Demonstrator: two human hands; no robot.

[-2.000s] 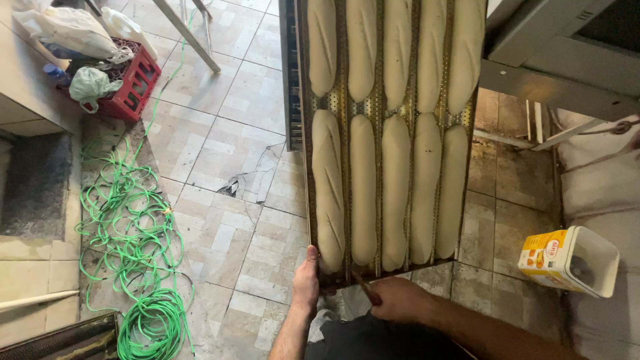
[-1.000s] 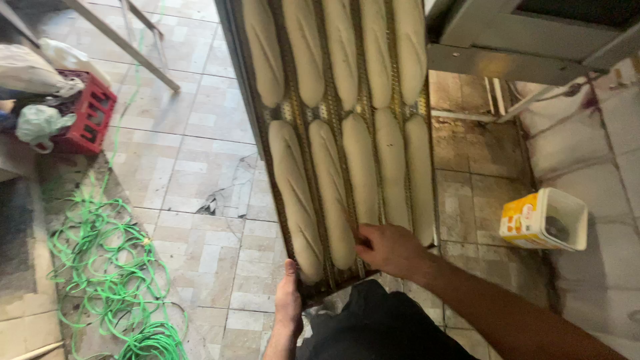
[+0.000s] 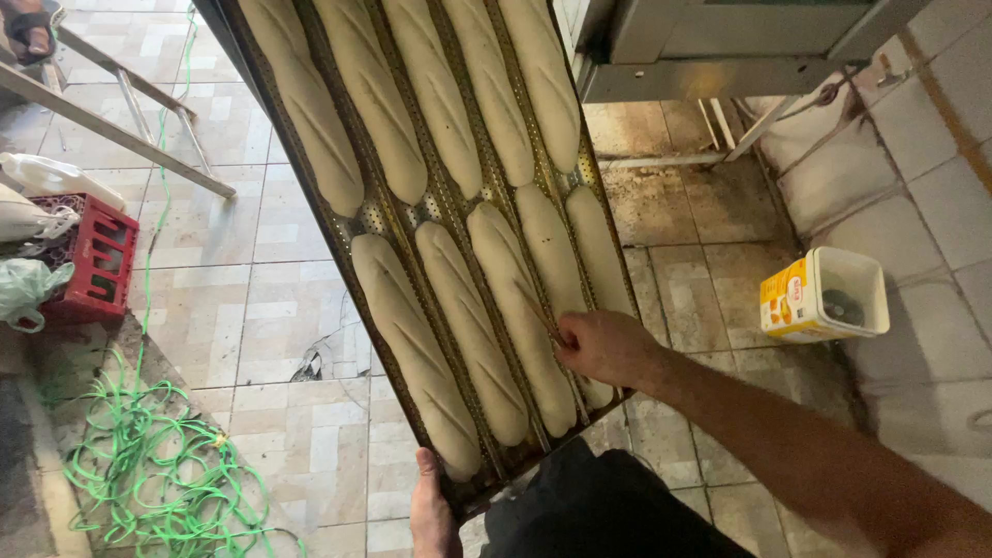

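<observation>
A perforated metal baguette tray [image 3: 370,213] with raised ridges holds raw dough loaves in two rows, tilted across the view. My left hand [image 3: 434,504] grips its near left corner, thumb on the rim. My right hand [image 3: 604,345] is closed on a thin scoring blade [image 3: 542,311], its tip over the middle loaf [image 3: 508,298] of the near row. Slashes show on the near-left loaf [image 3: 415,349] and on the loaf [image 3: 465,333] beside it. The two near-row loaves to the right, one of them a smooth loaf [image 3: 552,240], show no clear cuts; my right hand partly covers them.
Green hose [image 3: 170,465] lies tangled on the tiled floor at left, below a red plastic crate [image 3: 97,260] with bags. A metal stand's legs [image 3: 132,128] are at upper left. A metal oven or cabinet [image 3: 697,74] stands at upper right, above a yellow and white plastic tub [image 3: 821,298].
My right hand has moved up from the tray's near edge onto the near row, with the blade over the middle loaf. The tray has become more tilted in view. More slashes show on the near-row loaves.
</observation>
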